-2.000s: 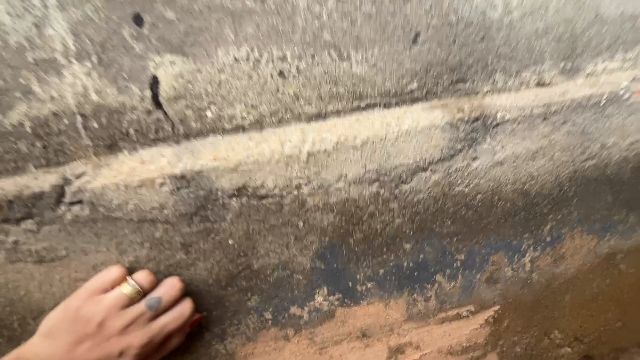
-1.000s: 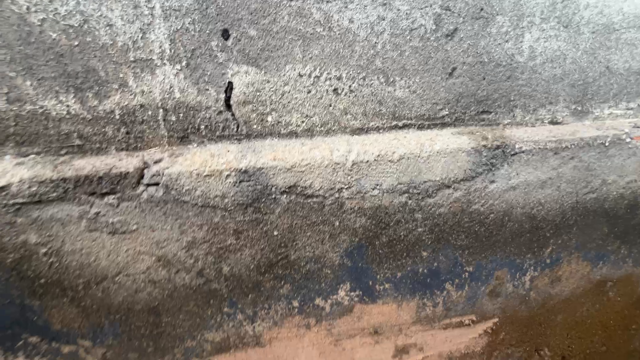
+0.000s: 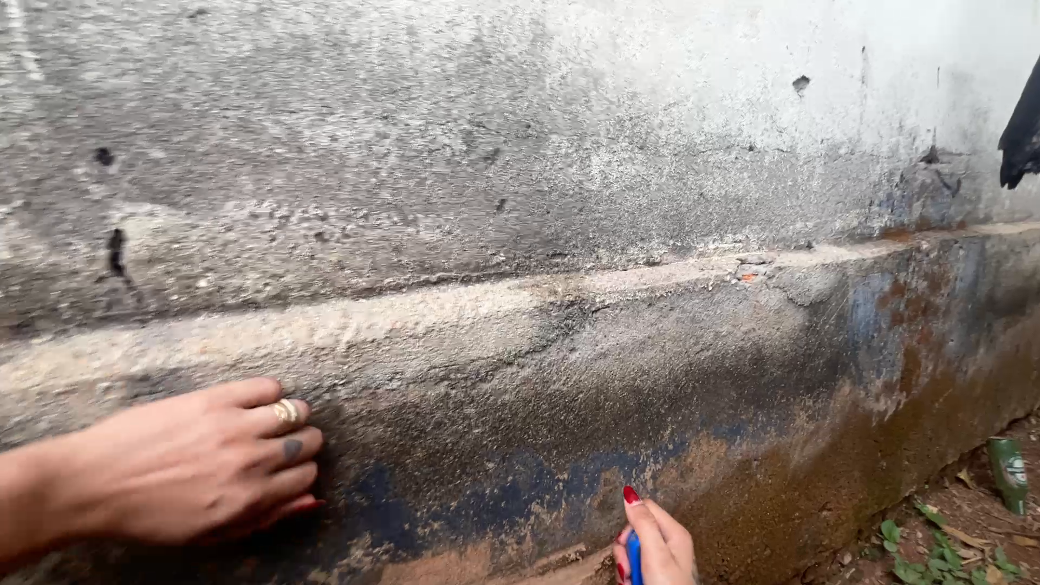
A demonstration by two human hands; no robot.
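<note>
My left hand [image 3: 207, 463], with a gold ring and red nails, is at the lower left against the worn plaster wall [image 3: 504, 366], just under its pale ledge [image 3: 390, 317]. Its fingers are curled, and whether anything is between them is hidden. At the bottom centre, my right hand [image 3: 660, 543] grips a blue object [image 3: 634, 556], perhaps a handle, whose lower part is out of view. That hand is close to the flaking blue paint and the exposed tan plaster low on the wall.
A green can [image 3: 1009, 475] stands on the brown soil at the lower right, near small leafy plants [image 3: 942, 552]. Something black [image 3: 1022, 130] hangs at the right edge. The ledge runs along the wall towards the right.
Both hands are in view now; neither shows one second ago, and only the left shows two seconds ago. The view has swung right, bringing in the soil and the can.
</note>
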